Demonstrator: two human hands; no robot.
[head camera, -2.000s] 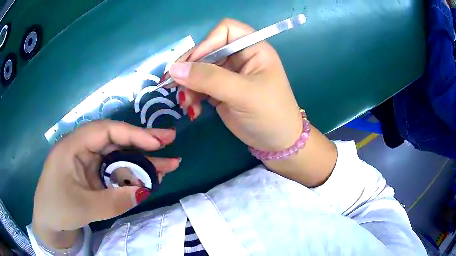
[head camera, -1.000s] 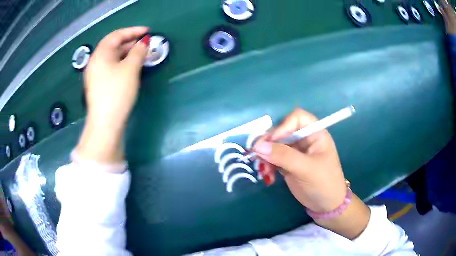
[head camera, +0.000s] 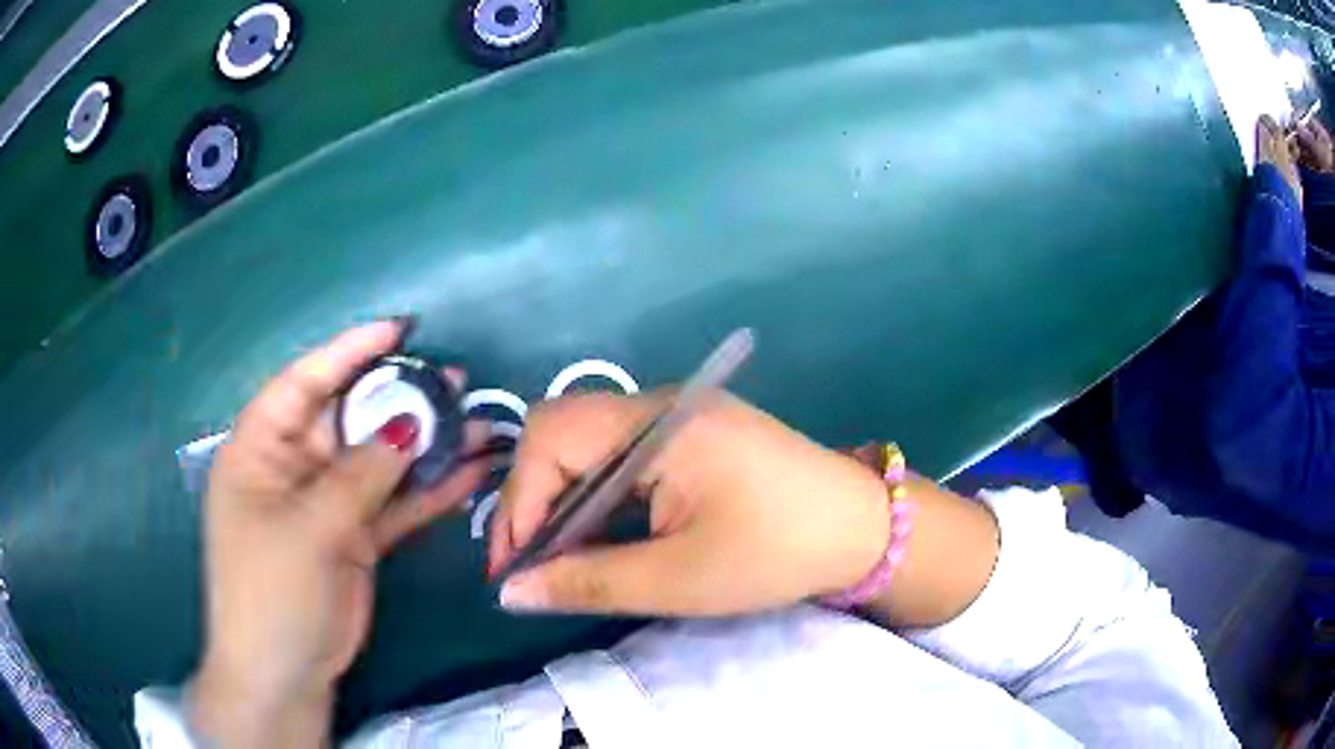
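Note:
My left hand (head camera: 315, 505) holds a black wheel (head camera: 434, 414) with a white and grey face, the thumb with its red nail lying over the face. My right hand (head camera: 688, 505) holds silver tweezers (head camera: 630, 457) like a pen, the tip pointing down near the thumb and the rounded end up. Whether the tip holds anything I cannot tell. White arc stickers (head camera: 592, 369) lie on the green bench (head camera: 820, 234) behind and between my hands, some partly hidden by my fingers. A small pale strip end (head camera: 201, 451) shows left of my left hand.
Several black wheels (head camera: 214, 154) with white or grey faces lie on the green strip beyond the bench at the far left. At the right a person in blue (head camera: 1223, 388) has their hands over a white sheet (head camera: 1239, 66) at the bench edge.
My left hand has come back from the far strip and now holds a wheel close to my right hand. My right hand has turned, with the tweezers steeper. The view has shifted.

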